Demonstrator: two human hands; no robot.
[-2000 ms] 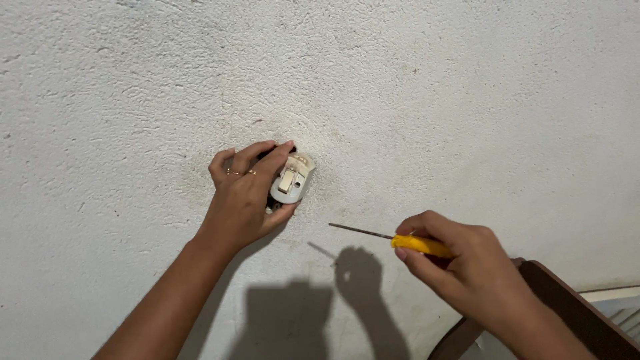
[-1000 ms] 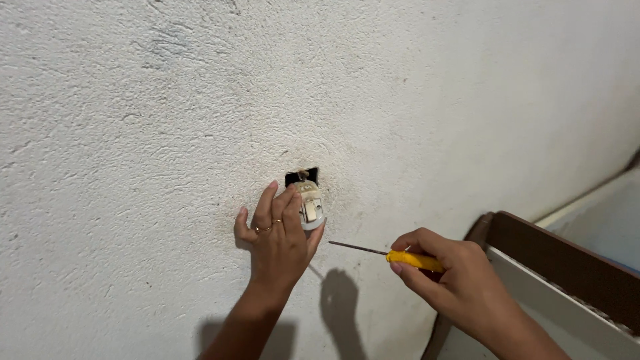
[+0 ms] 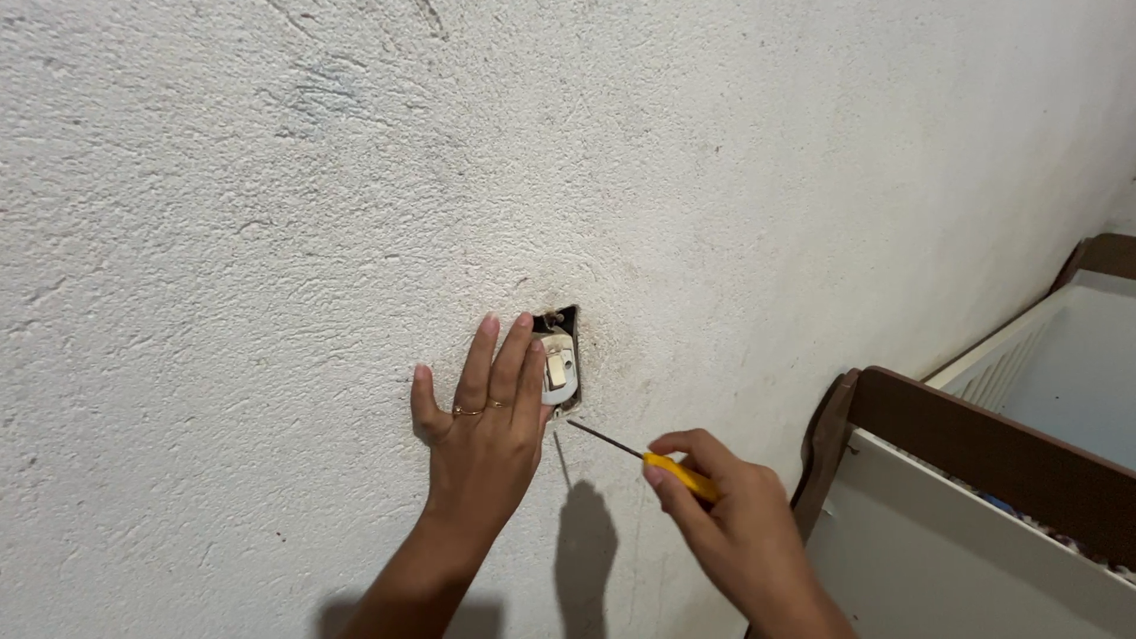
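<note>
A white light switch module sits in a dark rectangular wall box opening, with a bit of the opening showing above it and a narrow strip along its right side. My left hand, with rings on two fingers, lies nearly flat on the wall, its fingertips at the switch's left edge; the thumb side is partly hidden. My right hand holds a screwdriver by its yellow handle. The thin shaft points up and left, its tip just below the switch's lower edge. Whether the tip touches the wall I cannot tell.
Rough white plaster wall surrounds the opening. At the right stands a crib with a brown headboard rail and white panels, with patterned fabric partly visible behind the rail. Shadows of my hand and the screwdriver fall on the wall below the opening.
The switch, held outside the opening a second ago, now sits in it. My left hand has flattened out against the wall. The screwdriver tip is closer to the switch. The view has shifted, showing more crib.
</note>
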